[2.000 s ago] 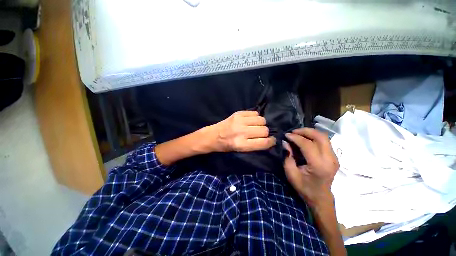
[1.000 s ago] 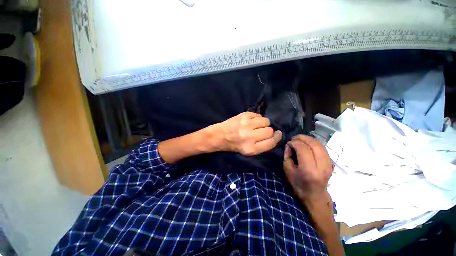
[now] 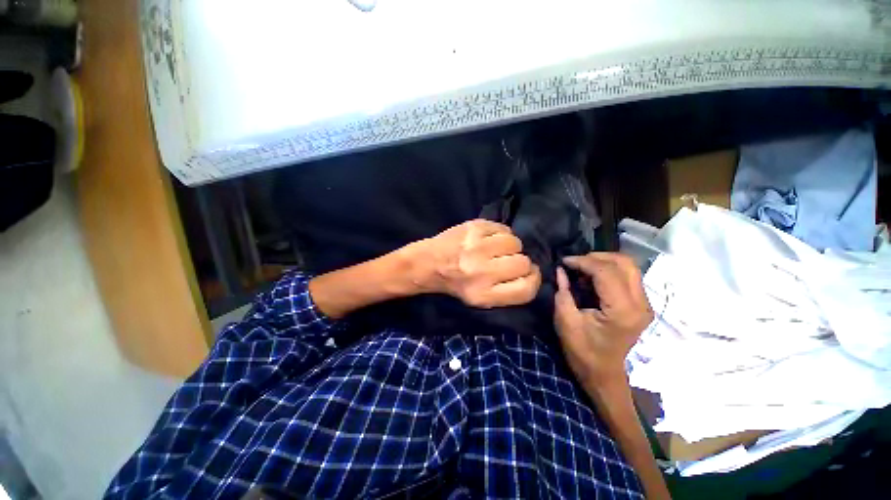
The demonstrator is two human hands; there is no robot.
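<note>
A dark garment (image 3: pixel 391 210) lies across the wearer's lap, below the front edge of the white table. My left hand (image 3: pixel 486 264) is closed in a fist on the garment, holding a bunched part of it. My right hand (image 3: pixel 606 305) is just to the right, thumb and index finger close together at a small dark fold of the garment. What lies between these fingertips is too dark to make out fully. A thin light thread or stitch line shows on the cloth above the hands.
The white table (image 3: pixel 391 59) has a printed tape measure (image 3: pixel 469 109) along its front edge. A wooden board (image 3: pixel 127 195) stands at left. White fabric pieces (image 3: pixel 762 322) are heaped at right, with light blue fabric (image 3: pixel 830 186) behind them and brown cardboard (image 3: pixel 700 182) beside it.
My right hand's fingers were curled in a second ago; now the thumb and index finger reach out toward my left fist. My left hand has stayed nearly in place.
</note>
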